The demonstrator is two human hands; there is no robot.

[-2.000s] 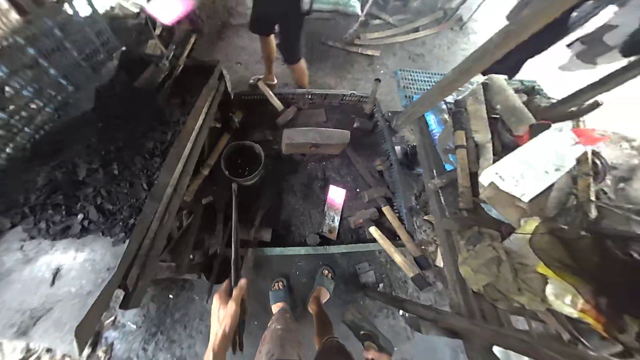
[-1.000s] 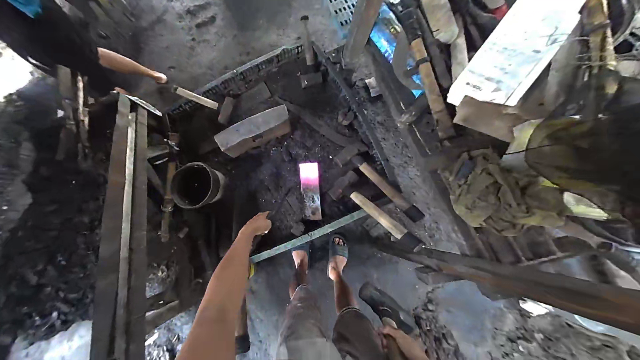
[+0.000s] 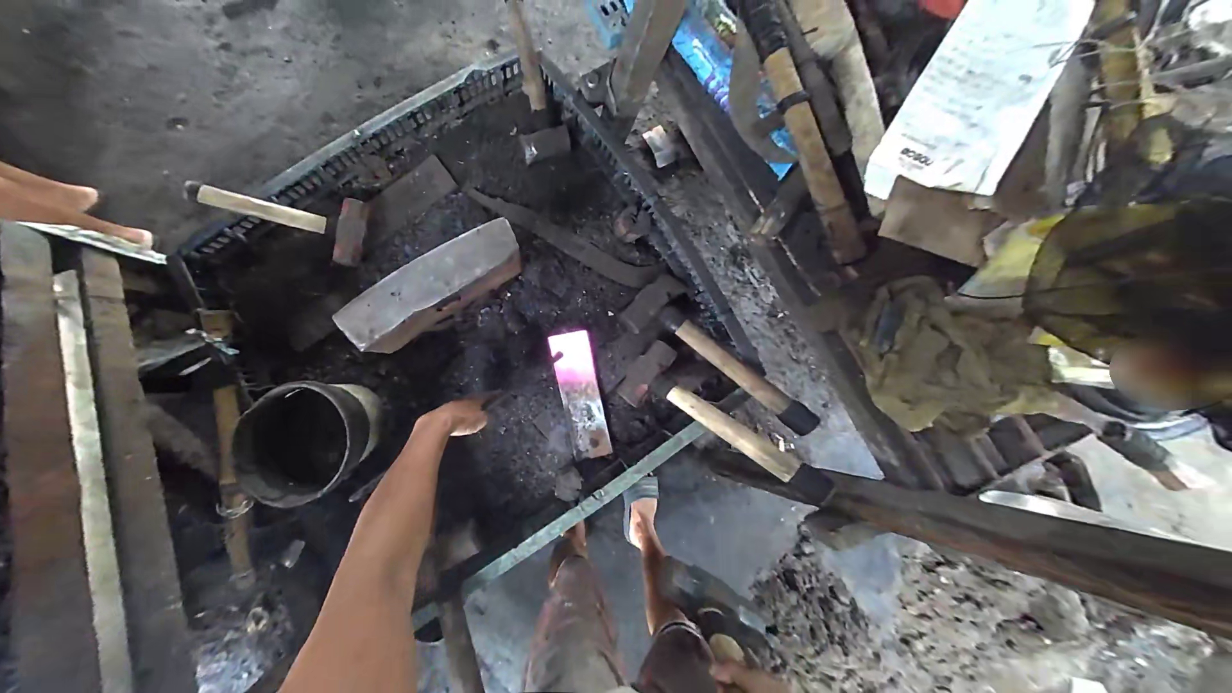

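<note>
A flat metal bar point(image 3: 581, 414), glowing pink-white at its far end, lies on the dark, sooty bed of the work area. Left of it is my left hand point(image 3: 456, 418), fingers curled, with a thin dark thing at the fingertips; whether it grips this is unclear. At the bottom edge my right hand point(image 3: 749, 678) shows only in part, by my right leg. A heavy rectangular metal block point(image 3: 433, 284) rests beyond my left hand. Two sledgehammers lie right of the bar, their wooden handles point(image 3: 731, 433) point(image 3: 733, 368) pointing towards the lower right.
A round dark bucket point(image 3: 358, 423) stands at left. Farther off are a hammer with a pale handle point(image 3: 265, 208) and another hammer point(image 3: 529, 67). Another person's hand point(image 3: 87, 207) is at the left edge. A green-grey metal rail point(image 3: 587, 502) crosses before my legs. Timber and cloth lie right.
My left hand has left the long dark handle it held two seconds ago and has come nearer the glowing bar. The view has turned and moved closer.
</note>
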